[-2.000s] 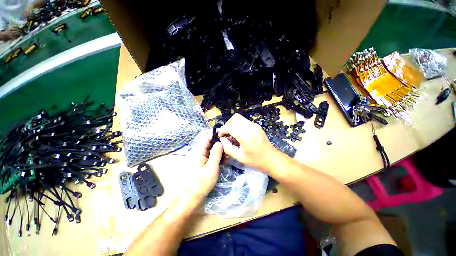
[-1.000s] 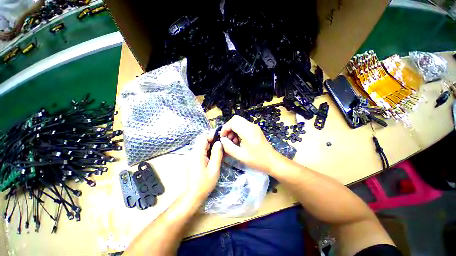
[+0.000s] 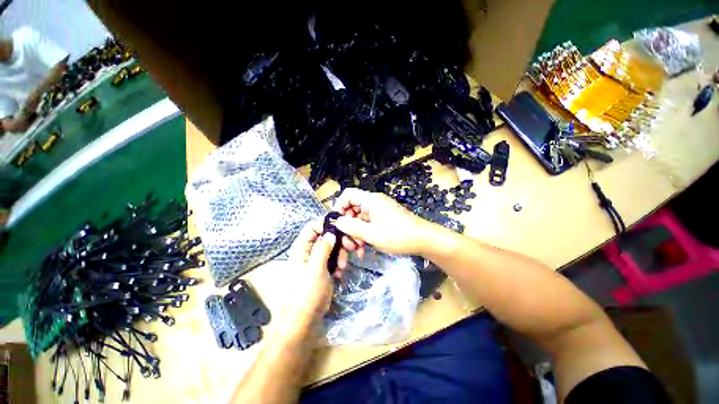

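Note:
My left hand [image 3: 313, 256] holds a black housing [image 3: 334, 237] upright between thumb and fingers, in front of the carton. My right hand [image 3: 378, 223] is at the upper end of the same housing, with its fingertips on it; whether they hold a tiny part is hidden. A crumpled clear plastic bag [image 3: 378, 304] lies just below the hands. Small black fittings [image 3: 426, 189] lie in a loose heap beyond my right hand. A few dark housings [image 3: 238, 314] lie grouped to the left of my left forearm.
A large open carton [image 3: 504, 39] full of black parts stands at the back. A bubble wrap bag [image 3: 252, 201] lies left of the hands, cable leads [image 3: 118, 284] far left. A phone [image 3: 533, 130], keys [image 3: 571, 146] and orange strips [image 3: 603, 99] lie right. A person [image 3: 31, 67] shows top left.
The view has turned and shifted, bringing a person into the top left. The housing in my left hand now shows more of its length, and my right fingers are at its upper end.

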